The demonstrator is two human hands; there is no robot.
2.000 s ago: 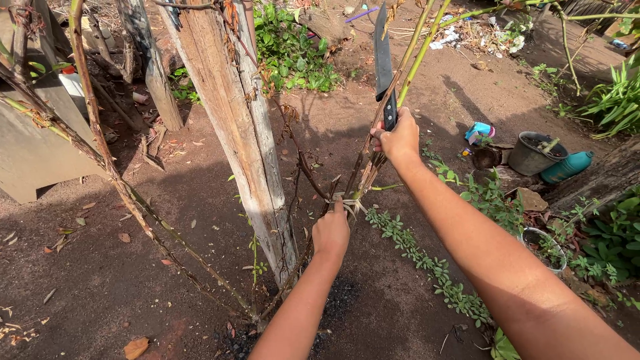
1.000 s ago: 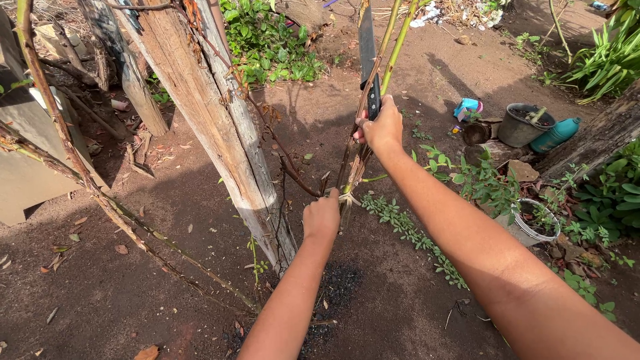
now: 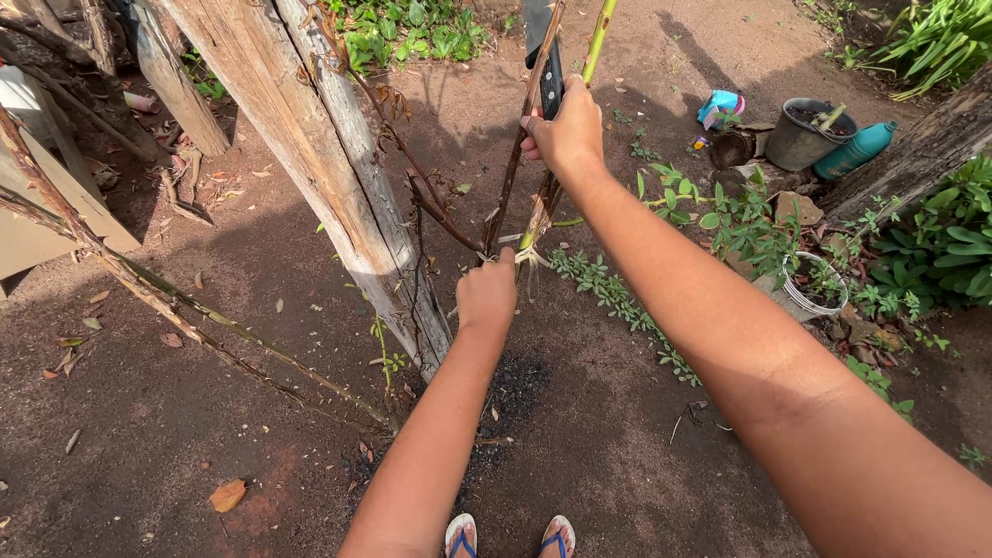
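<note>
My right hand is closed around the black riveted handle of a large knife, its blade pointing up and cut off by the top edge. Beside the handle rises a brown thorny stem; a green stem passes just behind the same hand. Lower down, my left hand grips the base of the stem bundle, where a pale strip of tie material is knotted around the stems. What exactly its fingers hold is partly hidden. A split wooden post leans to the left of both hands.
Long thorny stems slant across the left side. At right are a dark plant pot, a teal bottle, a white wire-rimmed pot and a log. A low leafy plant creeps over the soil. My sandalled feet are below.
Both hands stay on the knife and the stem bundle. The view has tilted down, and my feet now show at the bottom.
</note>
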